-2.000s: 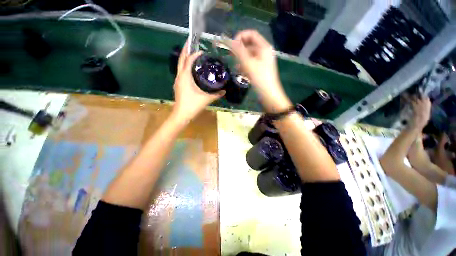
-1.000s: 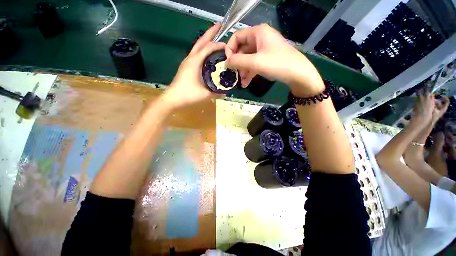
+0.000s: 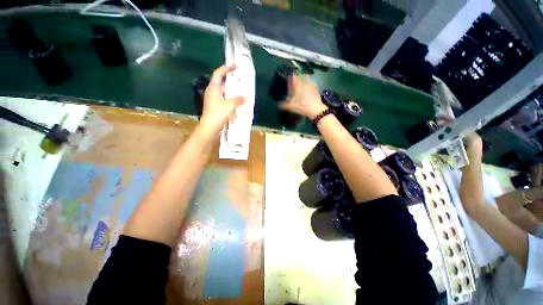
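Note:
My left hand (image 3: pixel 219 101) holds a long white strip (image 3: pixel 239 89) near its middle. The strip stands roughly upright in view, its lower end over the brown board. My left hand no longer holds a black housing. My right hand (image 3: pixel 305 98) is over the green belt with its fingers spread beside a black cylindrical housing (image 3: pixel 282 82). The hand is blurred, and I cannot tell whether it grips the housing. Another black housing (image 3: pixel 202 86) shows partly behind my left hand.
Black housings (image 3: pixel 328 186) cluster on the cream sheet (image 3: pixel 292 262) under my right forearm. More stand on the green belt (image 3: pixel 172 77). Spare strips (image 3: pixel 446 232) lie at the right, near another person's arm (image 3: pixel 473 179). A small hammer (image 3: pixel 56 138) lies left of the brown board (image 3: pixel 143 137).
The housing has left my left hand, and the strip now hangs down in front of its palm. My right hand has moved away to the right, to a housing over the belt.

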